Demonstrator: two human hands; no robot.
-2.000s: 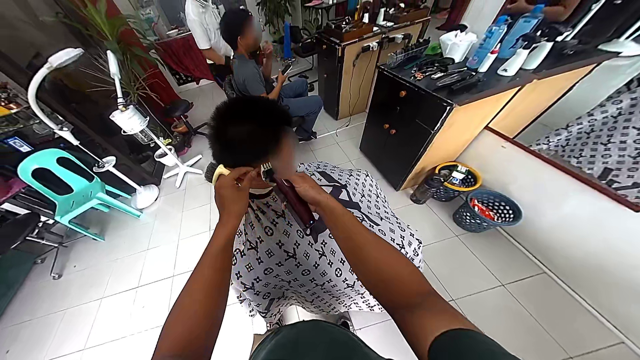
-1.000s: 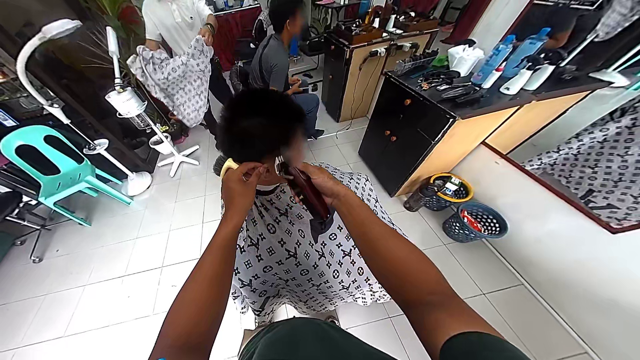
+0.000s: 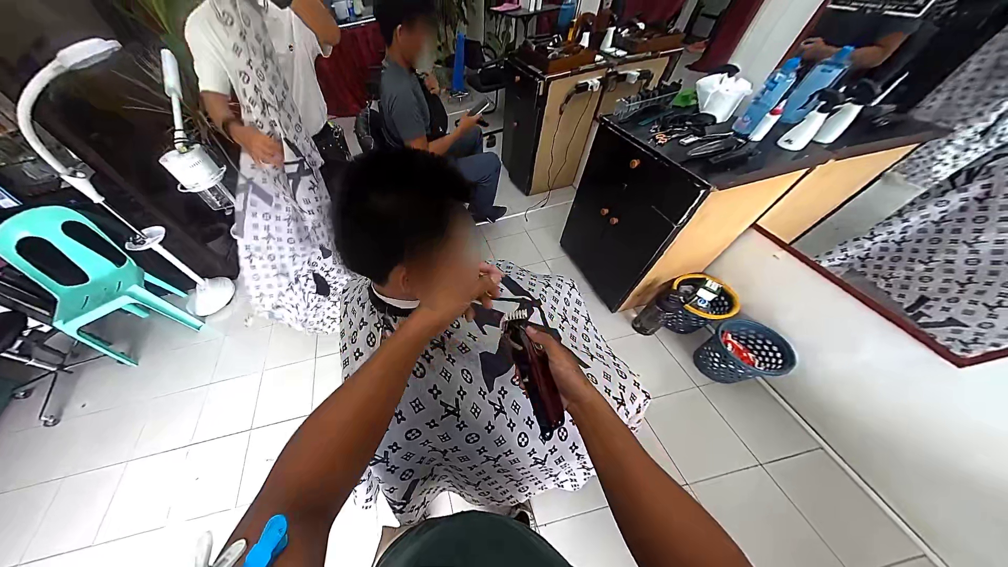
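A hair clipper (image 3: 539, 376) with a dark red body and a pale toothed end is gripped in my right hand (image 3: 561, 359), in front of the seated person's chest. My left hand (image 3: 461, 293) is at the lower side of that person's face, its fingers bent; whether it holds anything is unclear. The person has short dark hair (image 3: 398, 209) and faces right. A white barber cape (image 3: 472, 425) with a black pattern covers the body, and a white strip (image 3: 395, 301) shows at the neck.
A black-topped cabinet (image 3: 642, 201) with spray bottles (image 3: 803, 130) and tools stands right. Two plastic baskets (image 3: 744, 352) sit by the wall. Left are a green plastic chair (image 3: 71, 268) and a white lamp stand (image 3: 177, 264). A standing person holds another cape (image 3: 279, 213); someone sits behind.
My left hand has moved from behind the seated person's ear to the front of the face. The clipper has come away from the face. The standing person's cape now hangs lower.
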